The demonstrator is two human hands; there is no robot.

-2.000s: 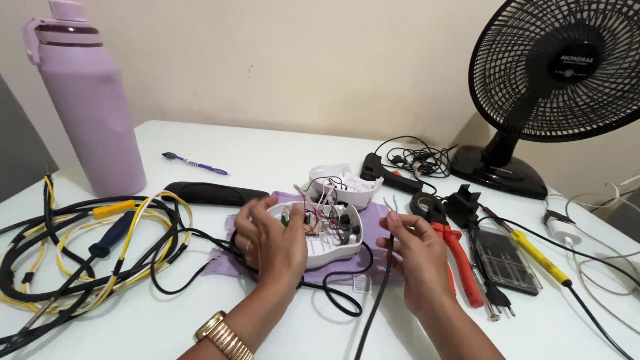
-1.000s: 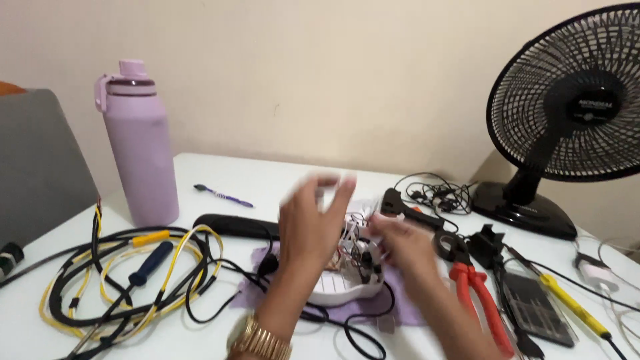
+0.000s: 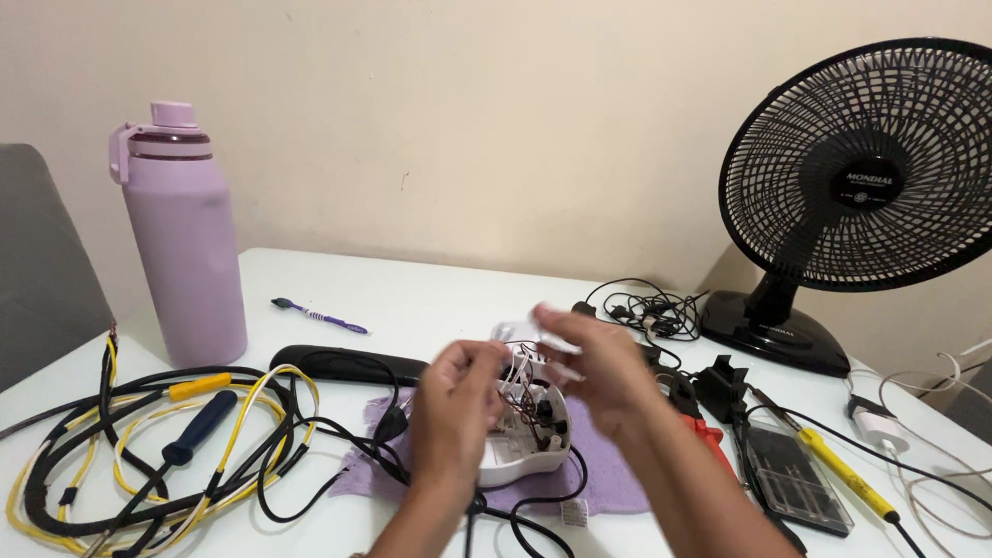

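An opened white plastic housing with thin wires and small black parts inside lies on a purple cloth. My left hand is over its left side, fingertips pinched near the thin wires; whether a wire is between them cannot be made out. Blurred, my right hand hovers at the upper right of the housing with fingers apart, in front of a second white plastic piece. Black cable runs around the housing and over the cloth's front edge.
Left are a lilac bottle, coiled black and yellow cables and a blue-handled screwdriver. Behind lie a toothbrush and a black case. Right are a Mondial fan, red-handled pliers, a yellow soldering iron and a bit case.
Two seconds ago my right hand held a black cable end right of the housing; now it is raised above the housing's right side. My left fingertips have come together near the wires.
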